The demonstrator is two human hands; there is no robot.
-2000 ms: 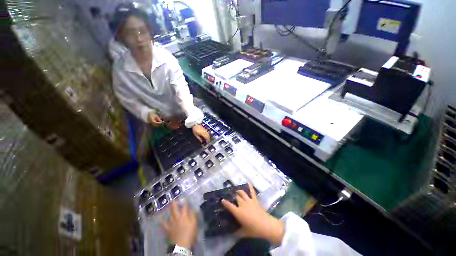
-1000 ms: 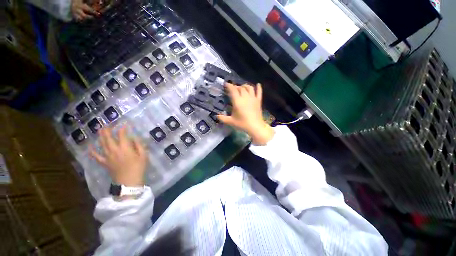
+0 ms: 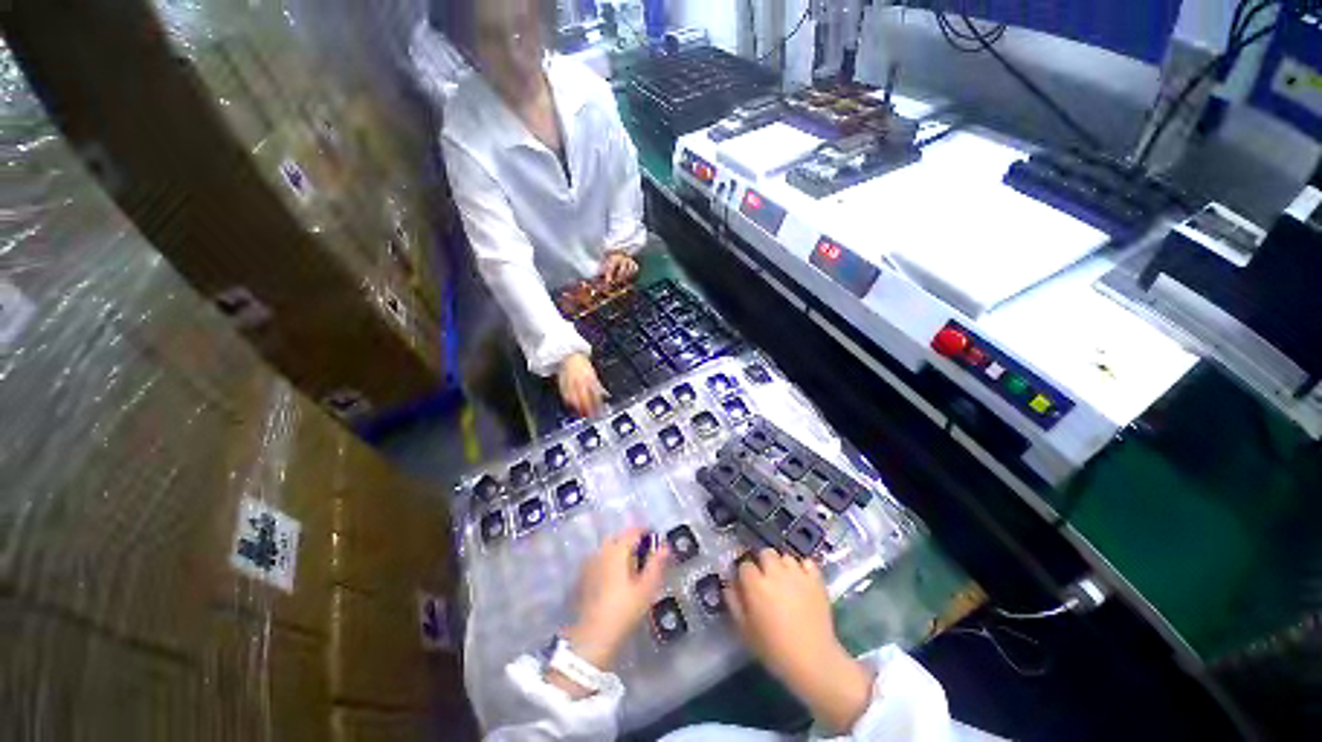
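Observation:
A clear blister tray (image 3: 544,573) lies in front of me, with small dark square housings (image 3: 532,510) spaced in its pockets. A black fixture (image 3: 783,489) with square pockets lies tilted on the tray's right part. My left hand (image 3: 621,583) is over the tray's middle and pinches a small dark housing (image 3: 644,549). My right hand (image 3: 780,609) is just below the fixture, with its fingertips at a dark housing by the fixture's lower edge. Whether the fingers grip it cannot be told.
A co-worker (image 3: 544,174) stands beyond the tray, holding an orange-brown fixture (image 3: 592,297) over black gridded trays (image 3: 653,336). White machines (image 3: 928,247) with a control panel (image 3: 1000,373) line the right. Wrapped cartons (image 3: 189,435) stand at left. A cable plug (image 3: 1080,596) hangs by the bench edge.
The view has tilted up again. My left hand has moved right across the tray and now pinches a housing. My right hand has come off the fixture to its lower edge.

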